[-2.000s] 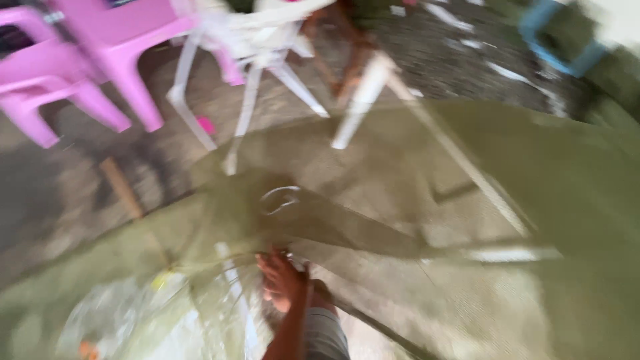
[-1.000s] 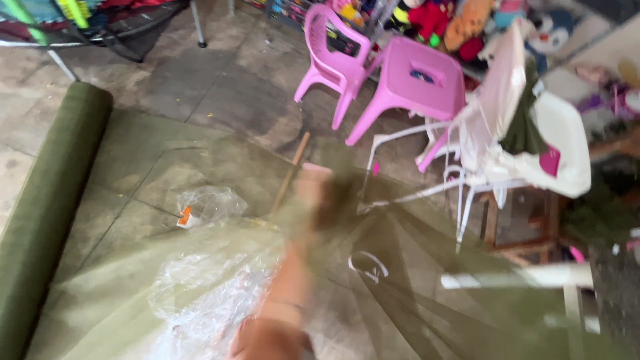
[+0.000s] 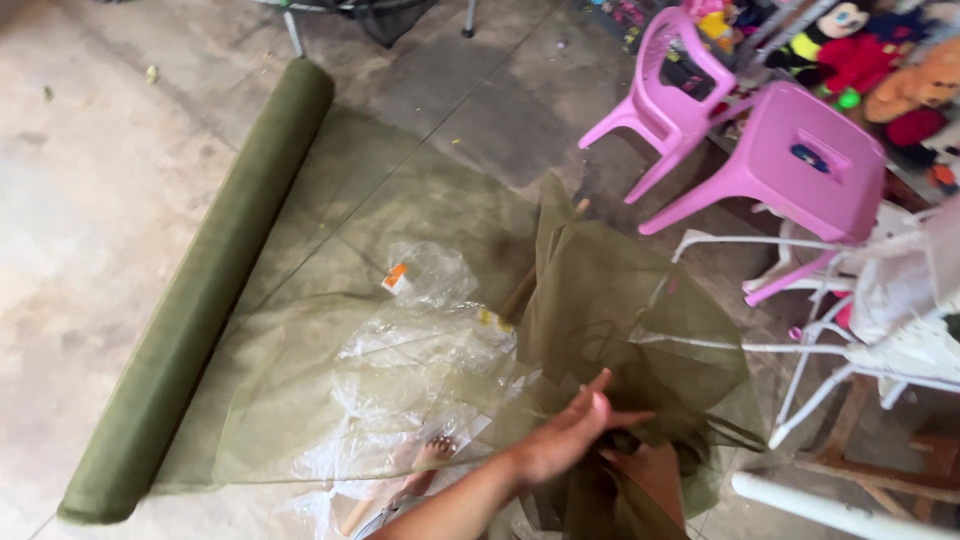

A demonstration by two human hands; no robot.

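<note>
A roll of olive-green mesh fabric (image 3: 202, 285) lies slanted on the floor at left, with a sheer length unrolled from it to the right. Bunched mesh (image 3: 637, 300) rises in folds near the lower middle. My left hand (image 3: 577, 427) is over these folds, fingers spread, apparently gripping nothing. Just right of and below it, my right hand (image 3: 645, 465) is closed on gathered mesh, its fingers partly hidden by cloth. Crumpled clear plastic wrapping (image 3: 420, 360) with an orange-and-white label lies to the left of my hands. A wooden stick (image 3: 519, 292) lies partly behind the folds.
A pink plastic chair (image 3: 667, 82) and a pink stool (image 3: 817, 161) stand at upper right, before plush toys (image 3: 862, 67). White metal-framed furniture (image 3: 817, 352) and a wooden frame (image 3: 862, 465) are at right. A bare foot (image 3: 436, 448) shows near the bottom.
The mesh that lay lower around the stick is now gathered up in folds at my hands. Both hands now show together; one second ago only one blurred arm was plain. The view has shifted.
</note>
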